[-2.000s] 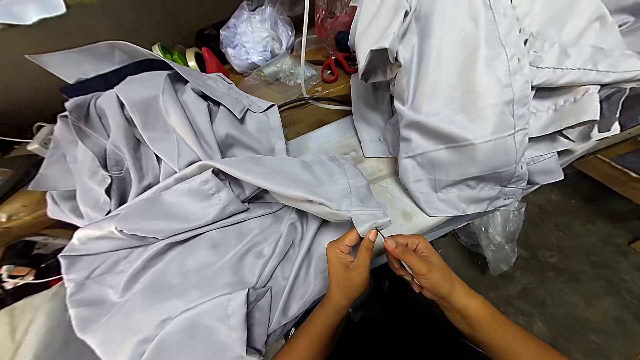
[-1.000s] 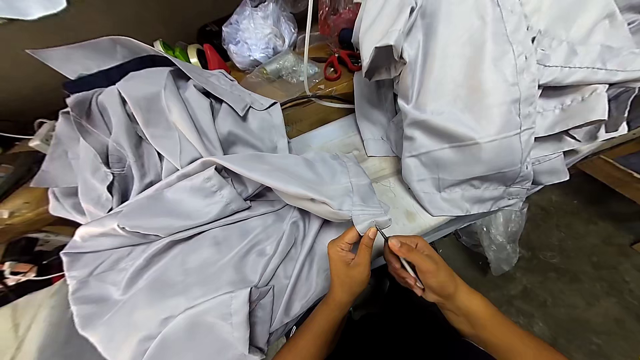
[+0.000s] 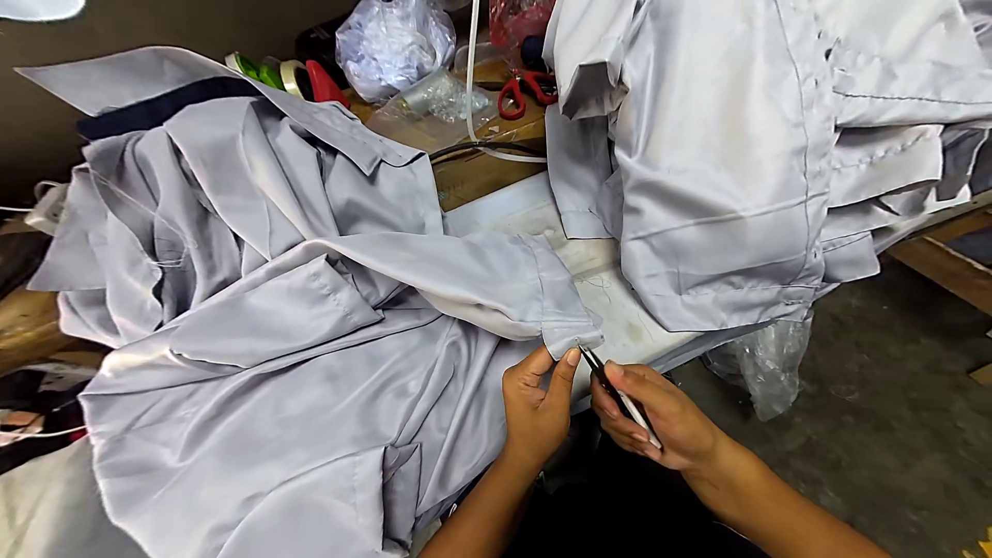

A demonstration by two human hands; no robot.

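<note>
A light grey shirt [image 3: 310, 411] lies rumpled over the left of the work surface, one sleeve reaching to the middle. My left hand [image 3: 541, 399] pinches the corner of its cuff [image 3: 562, 306] between thumb and fingers. In my right hand [image 3: 659, 415] is a slim pair of dark tweezers or thread snips [image 3: 620, 397]; which of the two I cannot tell. Its tip touches the cuff edge beside my left thumb. Right of the cuff lie more light grey shirts [image 3: 713, 170], piled up, with seams and buttonholes showing.
Red-handled scissors [image 3: 513, 97], a white bundle in a plastic bag [image 3: 395, 46] and tape rolls [image 3: 294, 77] lie at the back. A white strap [image 3: 471, 77] and a dark cable cross there. Clear plastic [image 3: 767, 364] hangs from the table's right edge above the floor.
The slim tool in my right hand has tilted and shows more plainly, its tip now at the cuff edge. My left hand stays at the cuff corner.
</note>
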